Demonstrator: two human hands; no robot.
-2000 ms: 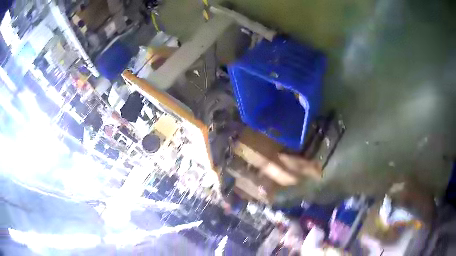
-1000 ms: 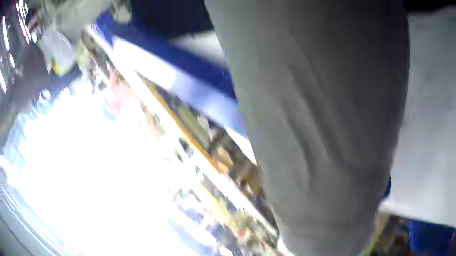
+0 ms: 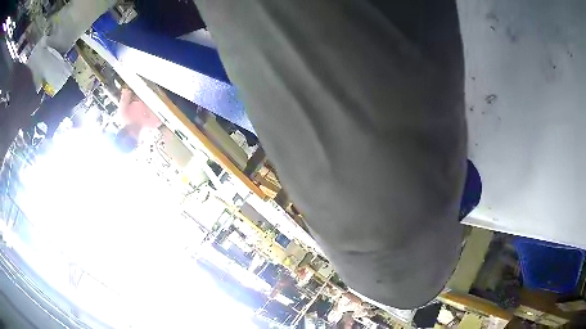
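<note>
Neither of my hands is in view. A large grey cloth-covered limb (image 3: 366, 167) fills the middle, from the top edge down to a rounded end near the bottom; I cannot tell if it is a bent arm or a leg. To its right is a smooth white surface (image 3: 527, 128), like a tabletop, with a few small dark marks. A small rounded dark blue thing (image 3: 472, 189) shows between the limb and the white surface. No work piece or tool can be made out.
The view is strongly tilted. A blue bin (image 3: 551, 266) stands beyond the white surface's edge at lower right. A blue and white band (image 3: 183, 83) and a long orange-brown edge (image 3: 209, 144) run diagonally at left. Behind them are cluttered shop-floor items and strong glare.
The grey limb has shifted left and slightly up in the picture. More of the white surface and the blue bin shows. The floor view from two seconds ago is gone.
</note>
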